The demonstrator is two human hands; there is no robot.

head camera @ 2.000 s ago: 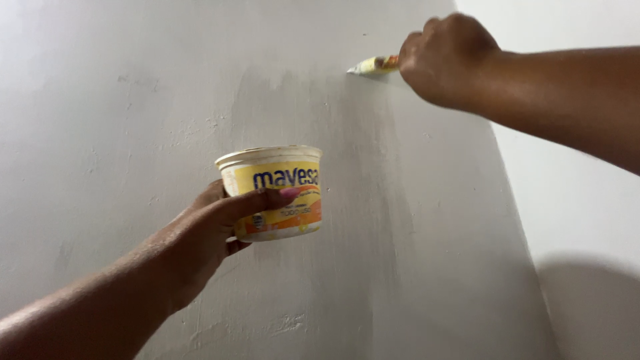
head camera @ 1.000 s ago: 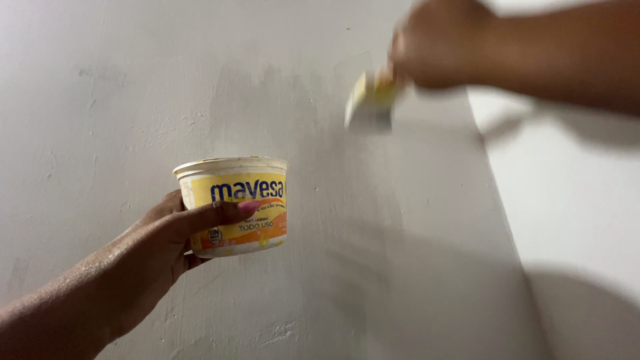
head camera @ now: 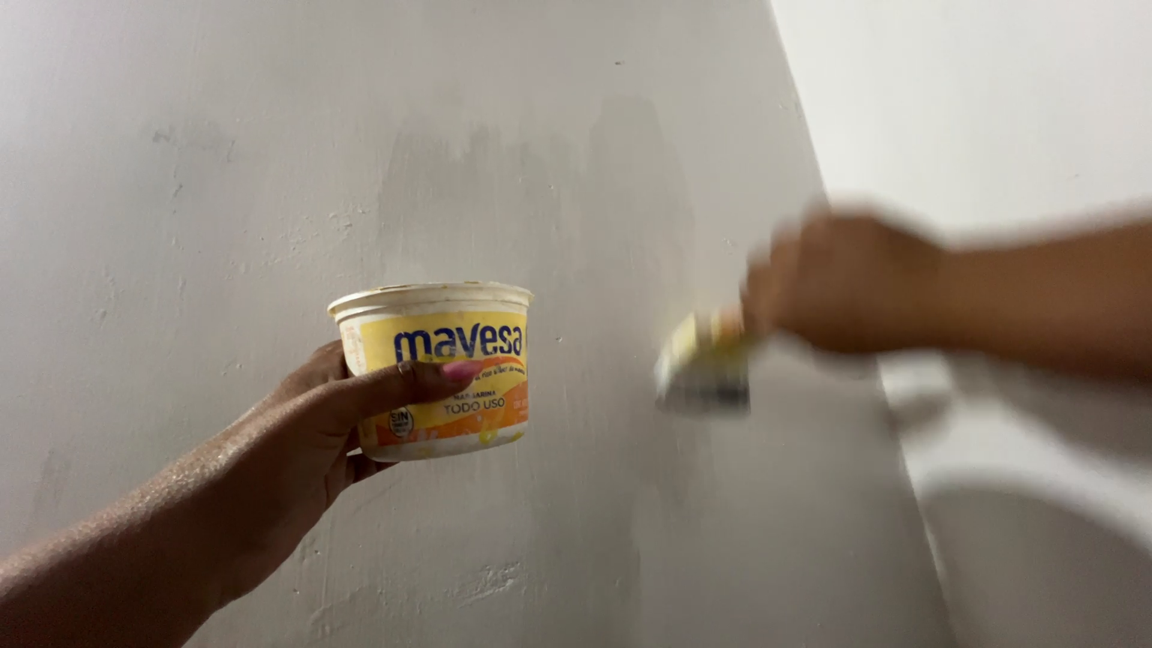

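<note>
My left hand (head camera: 360,405) grips a white plastic Mavesa margarine tub (head camera: 441,378) with a yellow and orange label, thumb across the front and fingers behind. The tub is upright; what it holds is hidden by its wall. To the right, my right hand (head camera: 837,279) is closed around the handle of a paintbrush (head camera: 706,369), both blurred by motion. The bristles point down and left, at the grey wall (head camera: 504,225); whether they touch it cannot be told. Darker, damp-looking streaks mark the wall behind and above the tub.
A white wall surface (head camera: 972,108) meets the grey one along a slanting edge at the right. Shadows of my right arm fall on the right side. Small bumps and rough patches show on the grey wall at the left and below the tub.
My right hand has moved down the wall with the paintbrush, from the upper part of the view to mid-height. My left hand still holds the tub.
</note>
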